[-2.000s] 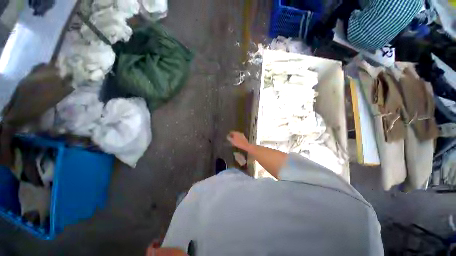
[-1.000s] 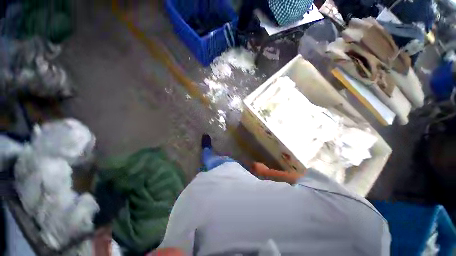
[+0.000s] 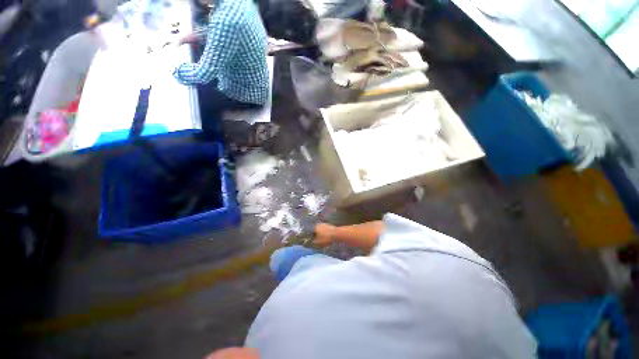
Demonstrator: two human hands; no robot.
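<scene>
My right hand (image 3: pixel 324 233) is small and blurred in front of my light grey shirt, beside my blue-clad leg; its fingers look curled, and I cannot tell whether it holds anything. Only a patch of skin of my left arm shows at the bottom edge; my left hand is cut off. A cream bin (image 3: pixel 413 170) holding white fabric pieces (image 3: pixel 392 144) stands ahead, beyond my right hand. White fabric scraps (image 3: pixel 284 219) lie scattered on the floor between it and a dark blue plastic crate (image 3: pixel 168 228), which has a dark inside.
A person in a checked shirt (image 3: pixel 238 52) sits at a white table (image 3: pixel 165 105) at upper left. Tan fabric bundles (image 3: pixel 371 42) lie behind the cream bin. A blue tub (image 3: pixel 522 140) with white cloth stands right, another blue container (image 3: pixel 571 326) at lower right. A yellow line (image 3: pixel 161 293) crosses the floor.
The view has swung round: the green sack and white bags have left the picture, and the checked-shirt person, white table and blue tub have come in. My right arm stays extended low.
</scene>
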